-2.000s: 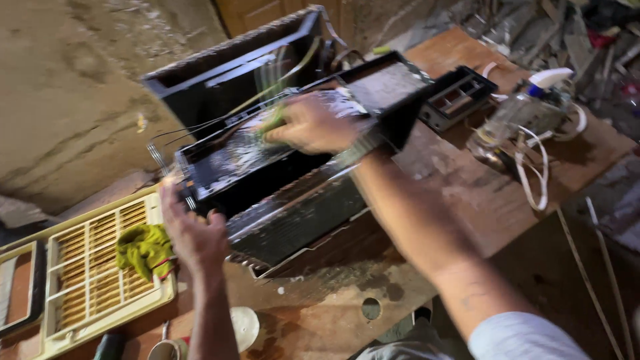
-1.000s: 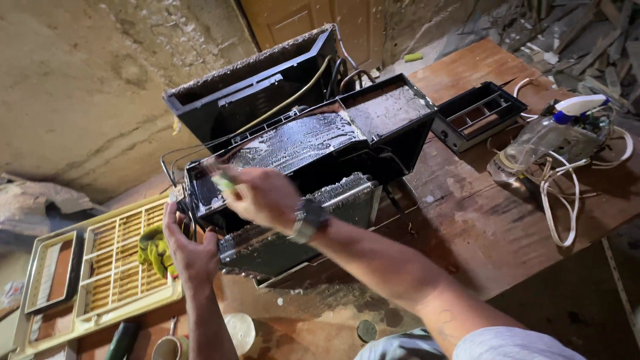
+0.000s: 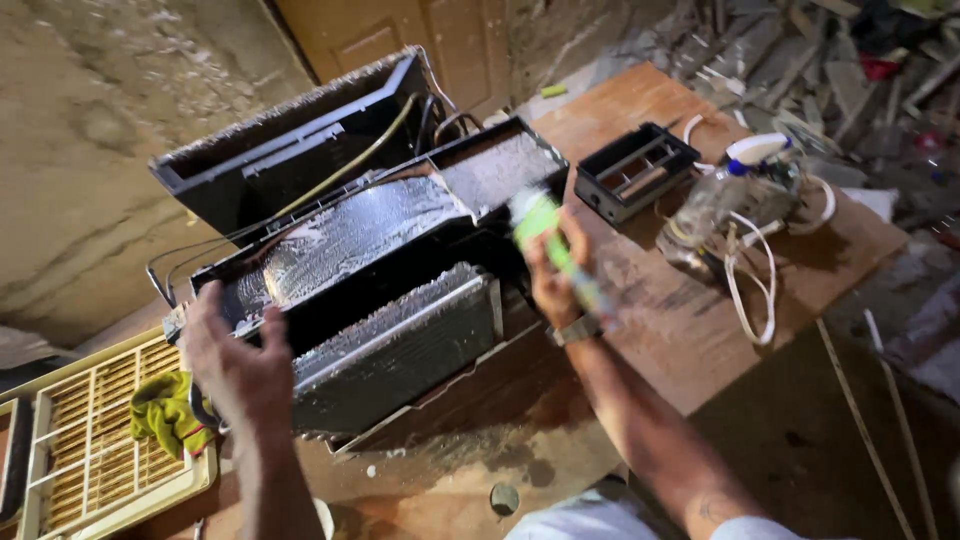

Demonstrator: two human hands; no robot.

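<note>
An opened air conditioner's black housing (image 3: 352,270) lies across the wooden board, its inner metallic surface (image 3: 364,229) wet and streaked with suds. Below it stands a finned heat exchanger (image 3: 397,360) with foam or grime on its top edge. My right hand (image 3: 559,262) grips a green-handled brush (image 3: 555,240), blurred, beside the housing's right end; pale bristles show at its upper end. Over the housing's left end is my left hand (image 3: 240,352), fingers apart, holding nothing that shows; whether it touches the edge I cannot tell.
A cream grille (image 3: 90,442) with a yellow-green cloth (image 3: 169,412) on it lies at left. To the right are a small black frame (image 3: 637,169) and a clear spray bottle (image 3: 731,214) with a white cord (image 3: 769,300) around it. A foam-edged panel (image 3: 300,142) stands behind, near the wall.
My right hand has moved with the brush from the housing's left end to its right end. My left hand's fingers have spread over the left end.
</note>
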